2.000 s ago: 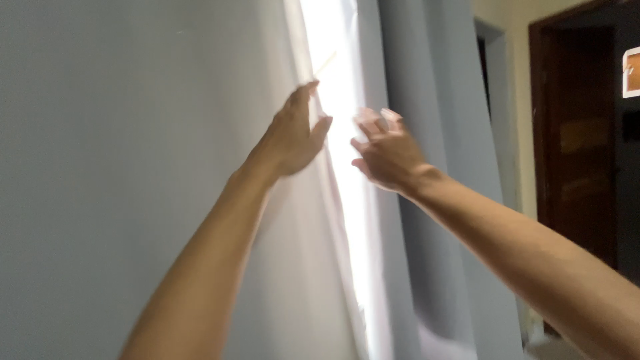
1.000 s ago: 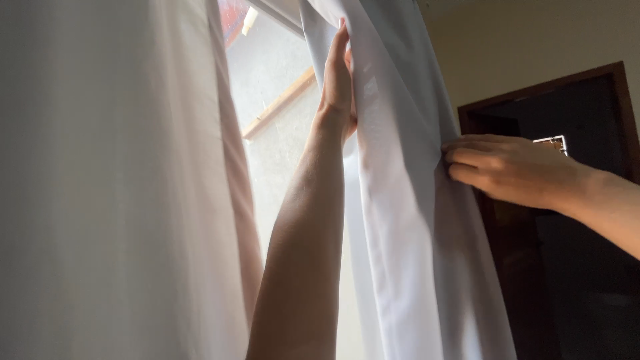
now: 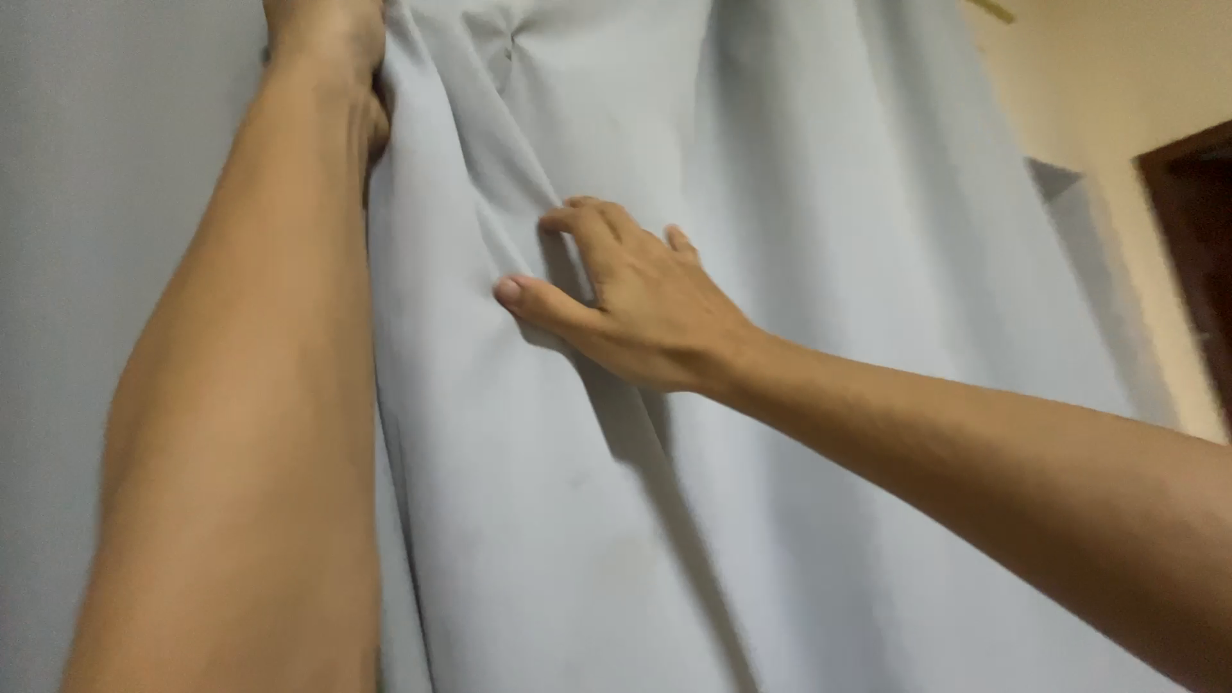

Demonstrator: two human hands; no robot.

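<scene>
A pale grey-blue curtain panel (image 3: 597, 539) hangs in folds across the middle and right of the view. Another grey curtain panel (image 3: 87, 173) hangs at the left, and the two meet along a dark line. My left hand (image 3: 332, 48) is raised at the top edge, against the border of the right panel; its fingers are mostly hidden, so its grip is unclear. Lower and to the right, my right hand (image 3: 635, 289) touches the right panel, thumb and fingers spread over a crease, with puckered cloth above it.
Behind the curtain at the right stands a cream wall (image 3: 1107, 87). A dark wooden door frame (image 3: 1179, 183) shows at the far right edge.
The bright gap between the panels, with the window scene behind it, is now covered by cloth. My right hand has moved from the curtain's right side onto its front.
</scene>
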